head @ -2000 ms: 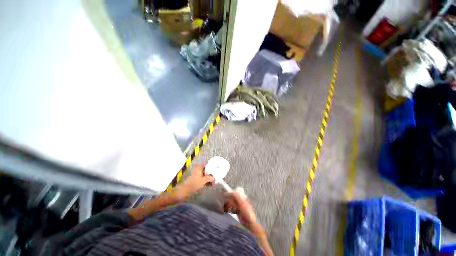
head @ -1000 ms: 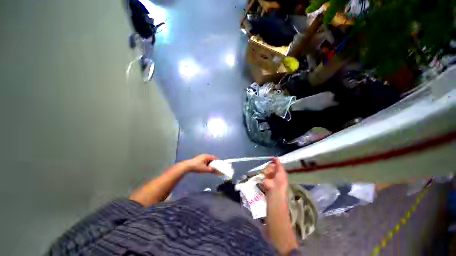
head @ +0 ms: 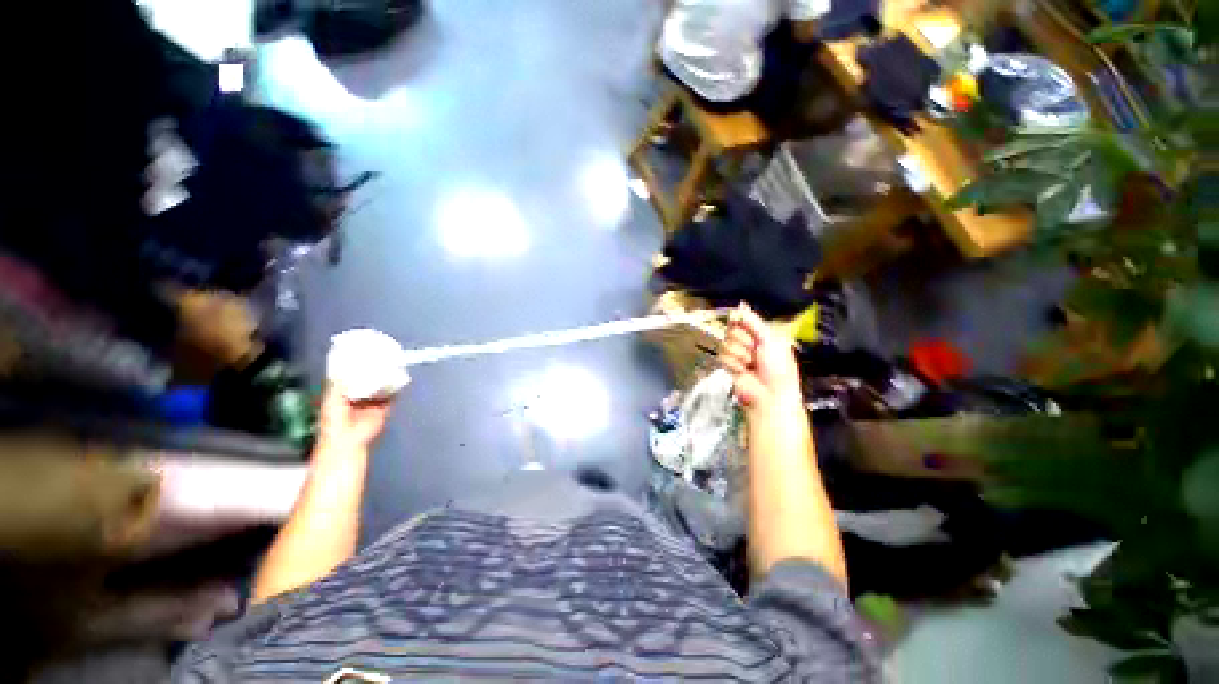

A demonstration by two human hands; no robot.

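Note:
My left hand (head: pixel 356 409) is shut on a fist-sized roll of white tape (head: pixel 366 365), which sits at the top of the hand. A white tape strip (head: pixel 548 337) runs from the roll across to my right hand (head: pixel 757 358). My right hand pinches the strip's other end between its fingertips. The strip is stretched nearly straight, a little higher at the right, above the floor in front of my body. The picture is somewhat blurred.
The grey-blue floor (head: pixel 441 294) runs ahead between cluttered sides. Dark cloth (head: pixel 742 254), boxes and clear plastic bags lie at the right, with a green plant (head: pixel 1136 441) at the right edge. Dark items and blurred rolls or bundles (head: pixel 221 494) are at the left.
The view has moved past the door into the room. My hands have spread apart, so a longer length of strip shows between them. The pale door panel has left the view.

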